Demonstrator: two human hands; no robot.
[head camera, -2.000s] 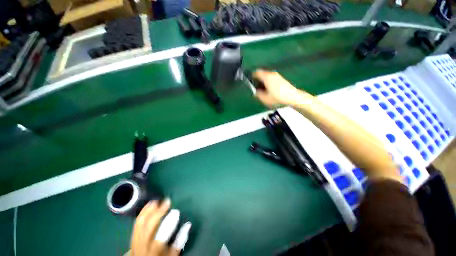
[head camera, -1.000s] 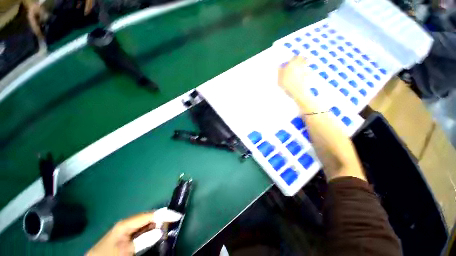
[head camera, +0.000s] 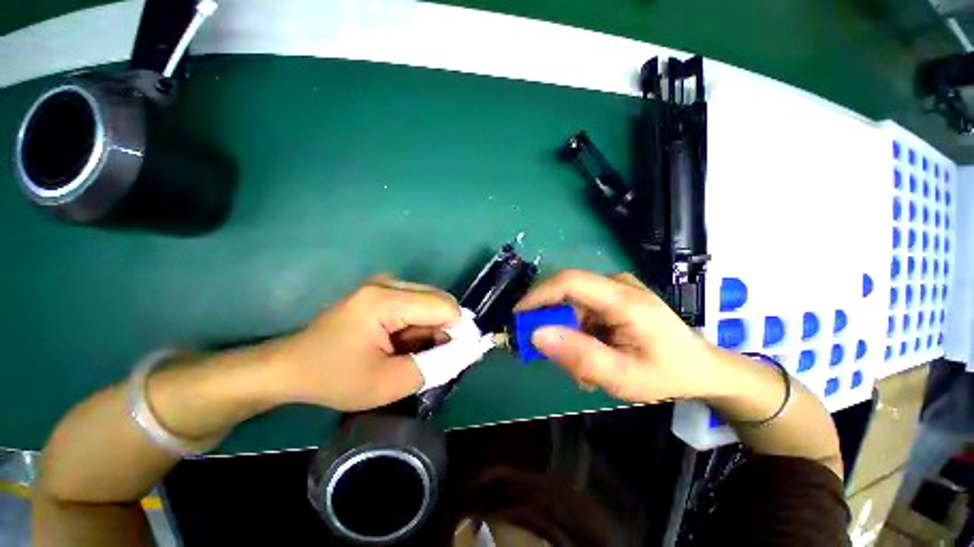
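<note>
A black appliance body with a barrel head (head camera: 381, 478) lies at the bench's front edge, its open handle (head camera: 500, 286) pointing up and right with two shiny tips at the end. My left hand (head camera: 397, 340), with white wraps on thumb and finger, holds the handle and a small pale connector end beside it. My right hand (head camera: 619, 340) pinches a blue component (head camera: 544, 329) just right of the handle. The blue component is outside the handle. The join between it and the pale connector is partly hidden by the fingers.
A second appliance body (head camera: 128, 150) lies at the upper left. Black handle covers (head camera: 675, 182) are stacked against the white component tray (head camera: 796, 203) at right, with one loose cover (head camera: 598, 171) beside them. A pale rail (head camera: 481, 37) runs along the back.
My right hand has come back from the tray with a blue component. My left hand's appliance is now in the middle, and both hands are close together. The view has shifted downward.
</note>
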